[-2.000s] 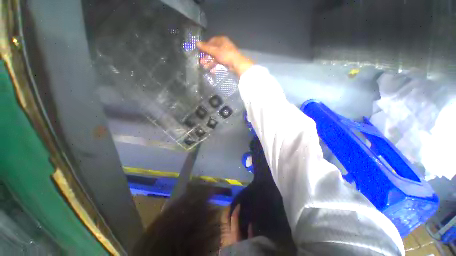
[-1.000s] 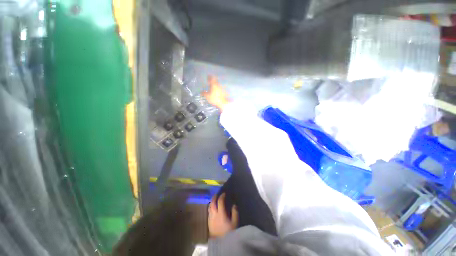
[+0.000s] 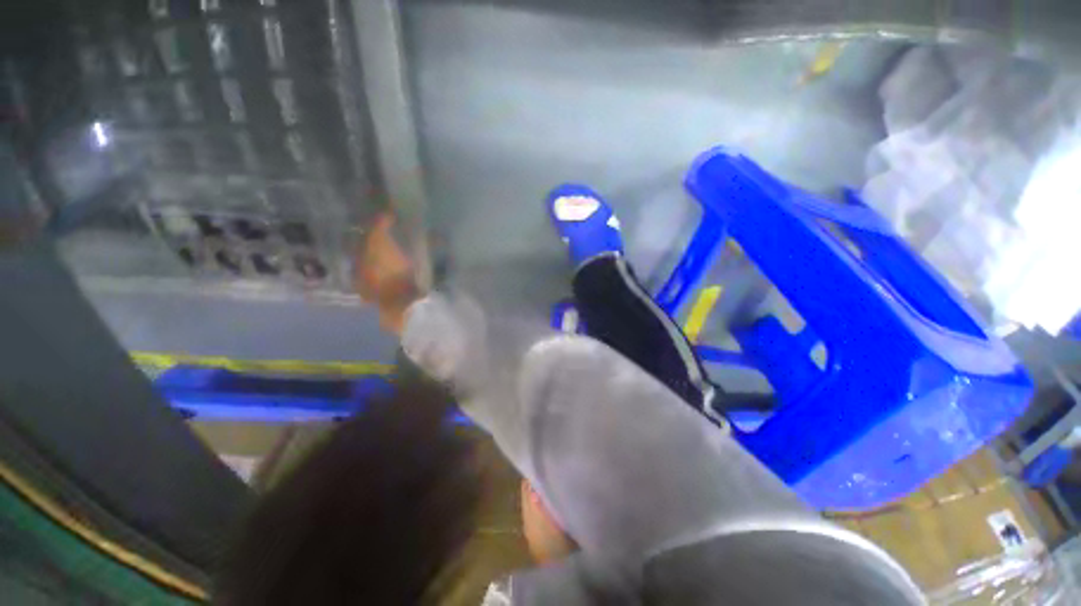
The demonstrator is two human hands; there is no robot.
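A clear tray point(image 3: 255, 130) lies at the upper left, with a group of small dark square parts point(image 3: 255, 246) in pockets near its lower edge. My right hand point(image 3: 385, 266) is blurred beside the tray's lower right corner. Whether it grips the tray edge cannot be told. My left hand point(image 3: 542, 524) shows only as a small patch of skin below my right sleeve. Its fingers are hidden.
A blue plastic stool point(image 3: 948, 391) stands on the right. My leg and a blue slipper point(image 3: 583, 225) are in the middle. Whitish film point(image 3: 948, 166) lies at the upper right. A green bench edge point(image 3: 71, 562) shows at the lower left, near blurred dark hair point(image 3: 356, 509).
The view has swung and moved closer to the stool. The tray now lies straighter and further left in view. My right hand is lower at the tray's side, and my left hand is mostly covered.
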